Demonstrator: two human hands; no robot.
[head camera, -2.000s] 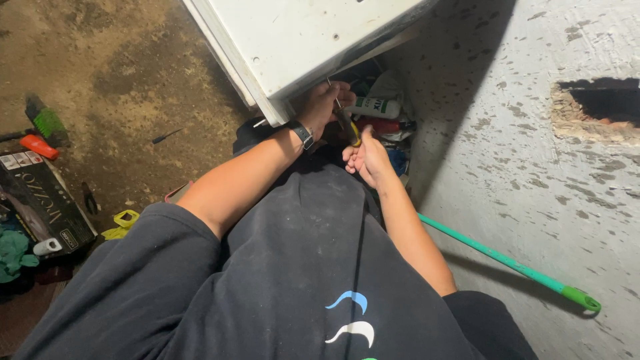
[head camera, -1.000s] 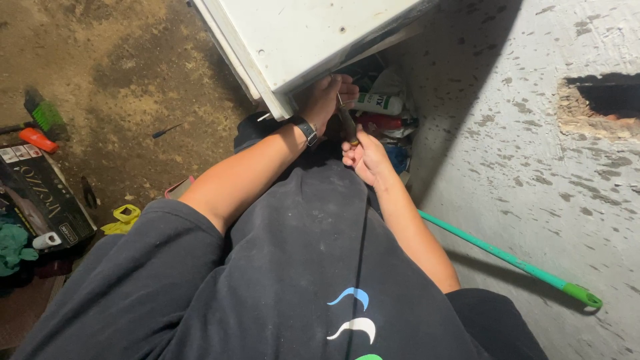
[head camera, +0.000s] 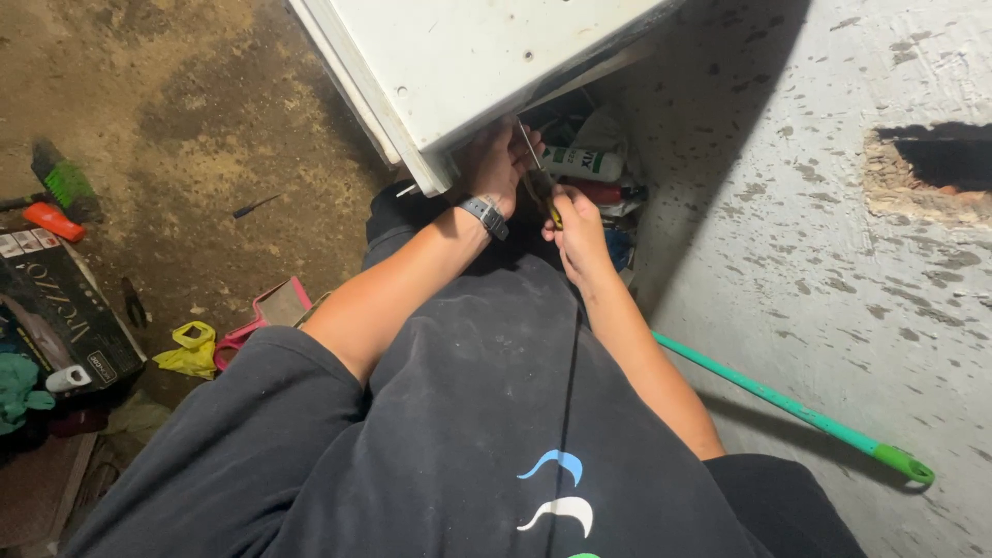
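My right hand (head camera: 575, 225) grips the yellow-and-dark handle of a screwdriver (head camera: 545, 183), whose thin metal shaft points up and left toward the underside edge of a white metal appliance cabinet (head camera: 496, 62). Beside the shaft is my left hand (head camera: 500, 167), wearing a dark watch, its palm turned up and fingers bent near the cabinet's lower edge. Whether the left fingers hold anything is hidden by shadow and the cabinet. Just right of the hands lie a white bottle with a green label (head camera: 585, 163) and a red item with a black end (head camera: 601, 191).
A green pole (head camera: 775, 395) leans by the rough wall at right, which has a broken rectangular hole (head camera: 942, 159). On the floor at left are a thin dark tool (head camera: 254, 206), a green-bristled brush (head camera: 68, 184), pliers (head camera: 133, 302), a printed box (head camera: 70, 310) and a yellow bag (head camera: 191, 353).
The screwdriver's shaft shows more plainly now beside my left fingers. Both hands stay close to the cabinet's lower edge.
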